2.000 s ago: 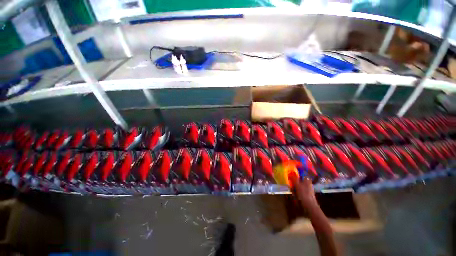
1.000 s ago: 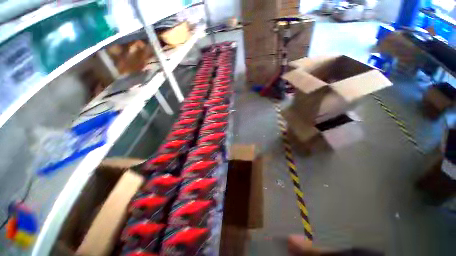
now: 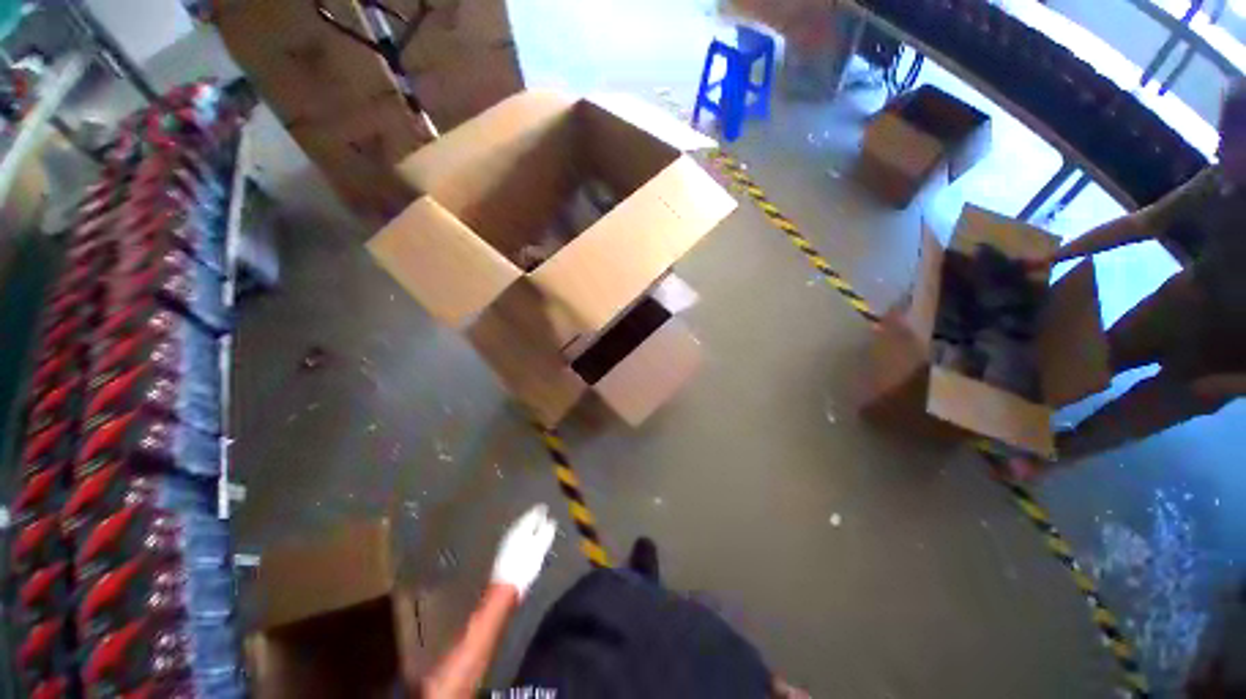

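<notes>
My left hand, in a white glove, is stretched forward over the floor at the lower middle, extended and holding nothing. My right hand is not visible; only a sliver of skin shows at the bottom edge. A large open carton stands ahead with its flaps spread and some unclear contents inside. A smaller open carton is beside its near lower side. Another open carton is at the lower left, cut off by the edge.
Rows of red-topped products line the left. Tall cartons stand behind the large one. At right, a person bends over an open carton of dark items. A blue stool and striped floor tape are ahead.
The view has swung right, from facing the product rows to the floor and cartons. The tape gun, in my bare hand first and then at the far left, is out of view. My gloved hand has appeared.
</notes>
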